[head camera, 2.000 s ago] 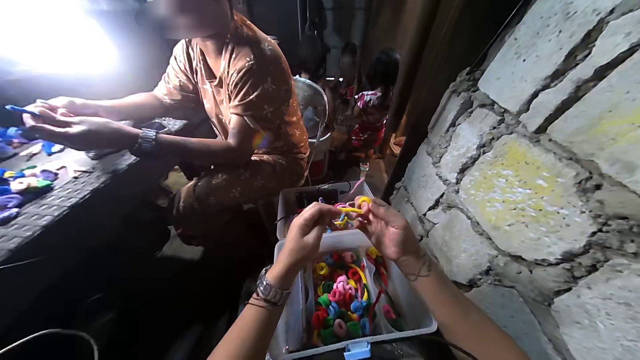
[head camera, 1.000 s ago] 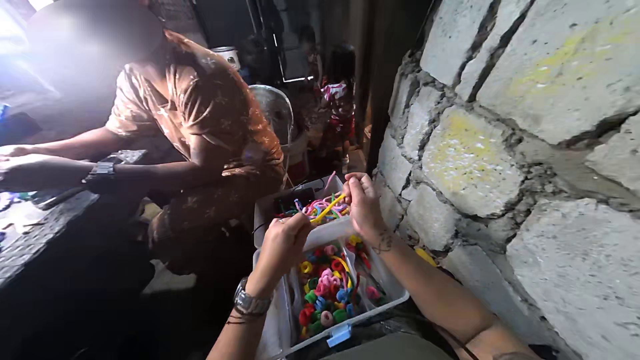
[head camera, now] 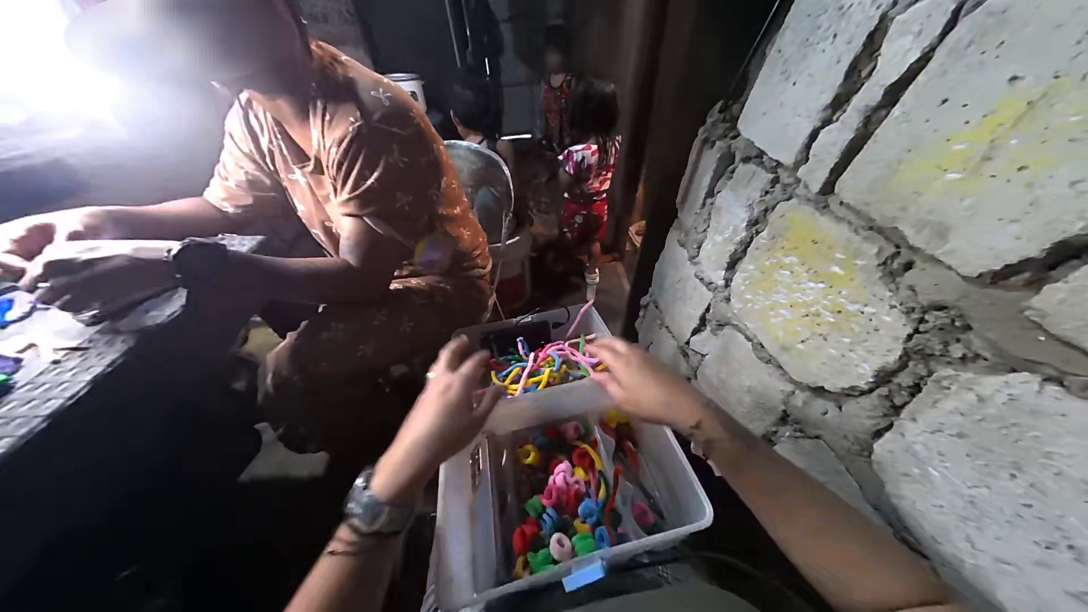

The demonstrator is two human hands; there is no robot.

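A translucent plastic box (head camera: 699,510) with dividers holds coiled, coloured fuzzy pieces (head camera: 561,489) in red, pink, green, blue and yellow. Behind its near part, a plastic compartment holds a tangle of loose fuzzy strands (head camera: 548,364). My left hand (head camera: 455,395), with a metal watch on the wrist, is at the left side of this tangle, fingers spread. At the tangle's right side is my right hand (head camera: 637,378), its fingers partly bent over the rim. Neither hand shows a strand gripped in it. A dark flat object (head camera: 520,336) lies at the back of the compartment.
On the left a person in a patterned brown shirt (head camera: 374,161) works with both hands at a dark woven-surfaced table (head camera: 51,404). A rough stone wall (head camera: 816,297) rises close on the right. Several smaller people and a chair (head camera: 483,183) are in the background.
The yellow strand held between my hands earlier is no longer between them. My hands have moved apart and lower, to either side of the strand tangle.
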